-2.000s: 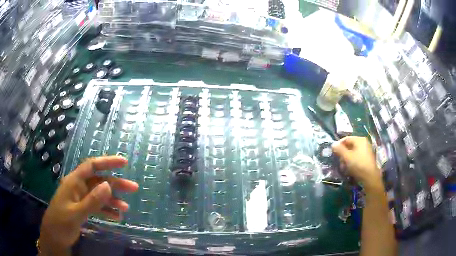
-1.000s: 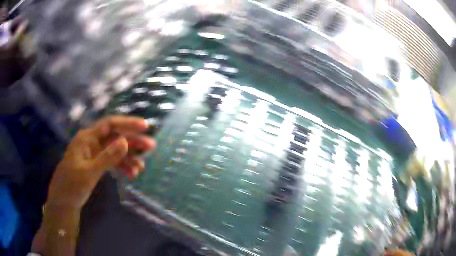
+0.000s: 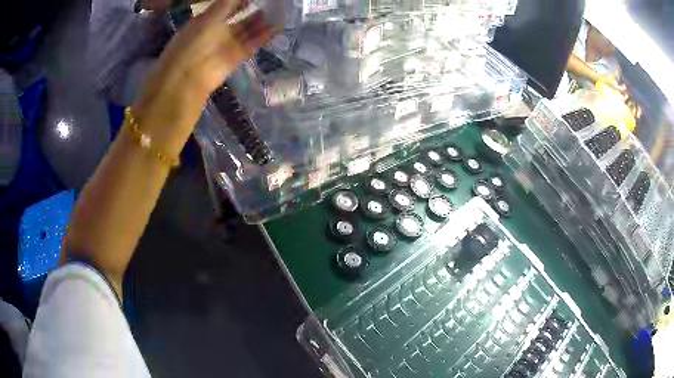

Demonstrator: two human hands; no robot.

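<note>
My left hand [image 3: 210, 48] is raised at the top left, partly cut off by the picture's edge. Its fingers are at the upper part of the stacked clear trays [image 3: 332, 122]; whether they grip a tray is not clear. The open clear tray [image 3: 414, 317] lies at the lower right, with black units [image 3: 543, 343] in one row and a few near its top corner. Loose black discs with pale centres [image 3: 380, 238] lie between the stack and the open tray. My right hand is out of the picture.
More stacked trays with black units [image 3: 591, 214] stand at the right. A blue stool [image 3: 46, 232] is on the floor at the left. Another person's arm [image 3: 584, 70] shows at the upper right. The green bench edge [image 3: 284, 269] runs beside the dark floor.
The view has swung to the left. My left hand has moved from beside the open tray up to the stacked trays. My right hand has left the picture.
</note>
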